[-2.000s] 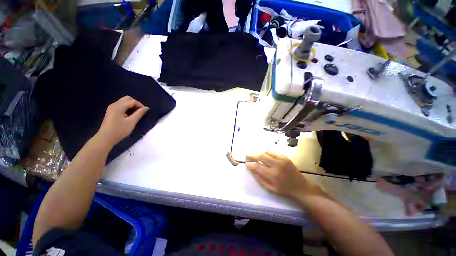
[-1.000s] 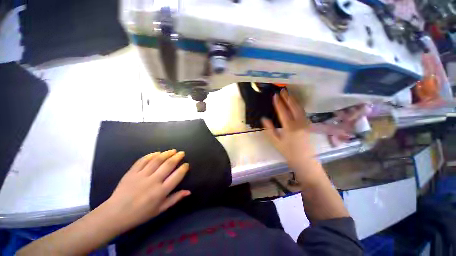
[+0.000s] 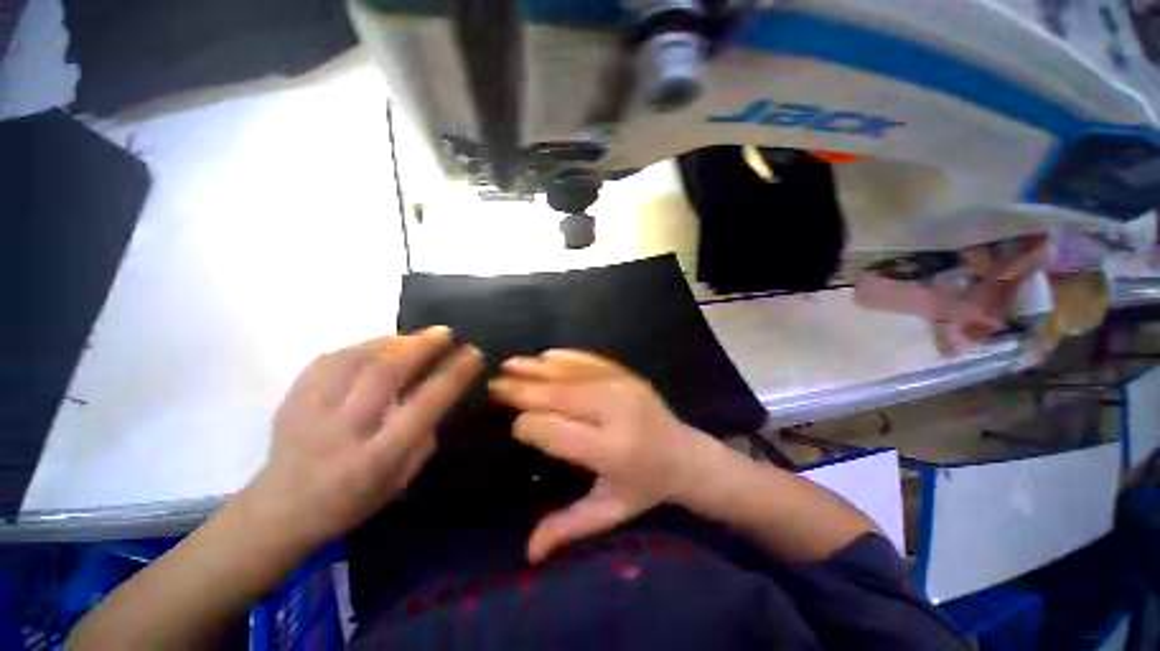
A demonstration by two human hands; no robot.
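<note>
A black cut panel (image 3: pixel 573 299) lies at the front of the machine bed, its far edge just short of the presser foot area, its near part hanging over the table edge toward my body. My left hand (image 3: pixel 369 426) rests over the panel's left part, fingers slightly spread and blurred. My right hand (image 3: pixel 598 432) is over its middle, fingertips near the left hand's, thumb apart. No grip on the cloth shows in either hand. The white sewing machine head (image 3: pixel 789 108) stands beyond. Small black pieces (image 3: pixel 763 229) lie under its arm. The needle is not clearly visible.
Large black panels (image 3: pixel 64 280) lie at the table's left edge, and another dark stack (image 3: pixel 204 51) at the far left. Pink scraps (image 3: pixel 954 299) lie at the right end. Blue crates (image 3: pixel 299 617) are below the table. A white panel with blue edges (image 3: pixel 1018 521) stands lower right.
My right hand has come back from the small black pieces to the panel beside my left hand. The panel's far edge now sits nearer the presser foot and farther right. The view has shifted slightly.
</note>
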